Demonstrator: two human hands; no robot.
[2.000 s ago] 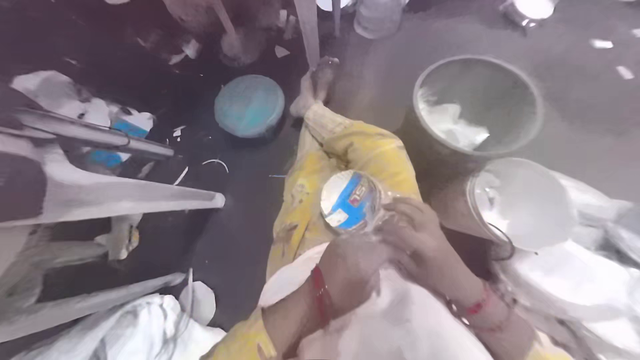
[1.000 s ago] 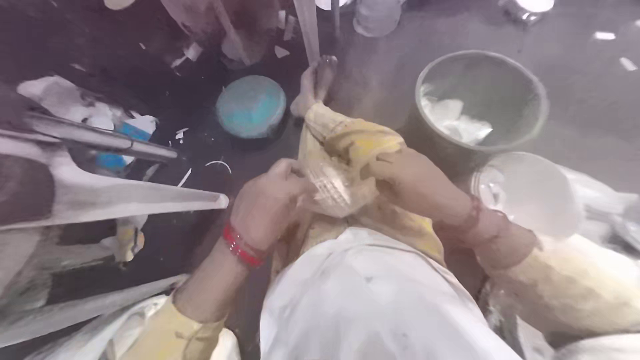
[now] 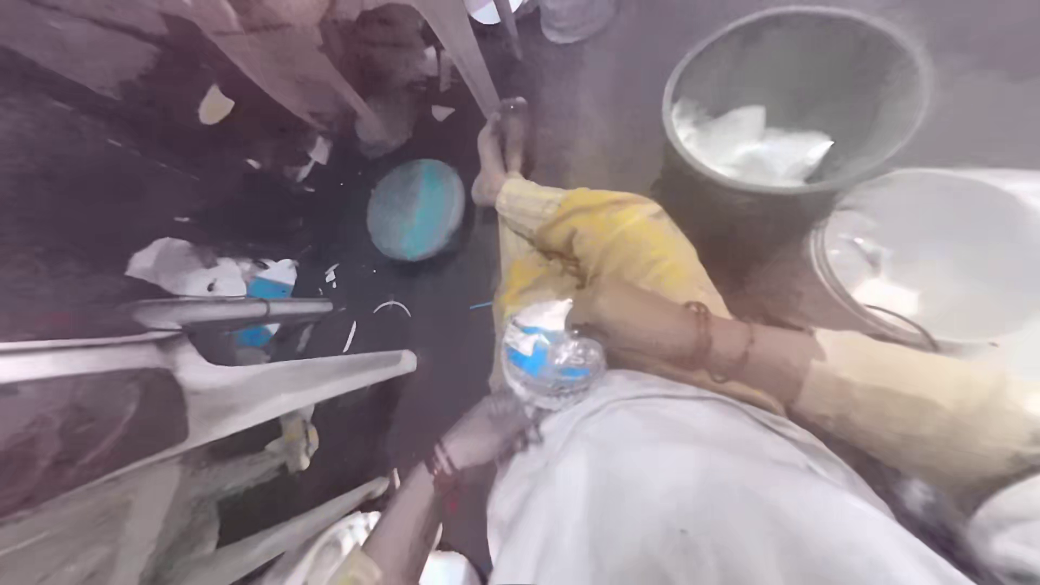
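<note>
A clear plastic container (image 3: 552,366) with a blue and white label is over my lap. My left hand (image 3: 491,426), blurred, is at its lower left side, fingers close to its rim. My right hand (image 3: 601,313) is at its upper right, with the fingers bent down against the label side. Both wrists wear bangles. Beneath the hands lie yellow patterned trousers (image 3: 634,236) and a white cloth (image 3: 674,479) over my body. Whether the left fingers grip the container is blurred.
A large grey tub (image 3: 796,183) with white pieces inside stands at upper right, beside a whitish bucket (image 3: 959,260) with a wire handle. A round blue-green lid or stool top (image 3: 416,210) is on the dark floor. White plastic chair legs (image 3: 317,382) reach in from the left, near scattered scraps (image 3: 187,268).
A second ago both hands were over a whitish, crinkled thing at my lap. Now the blue-labelled container shows between them, and my left hand is lower, nearer my body.
</note>
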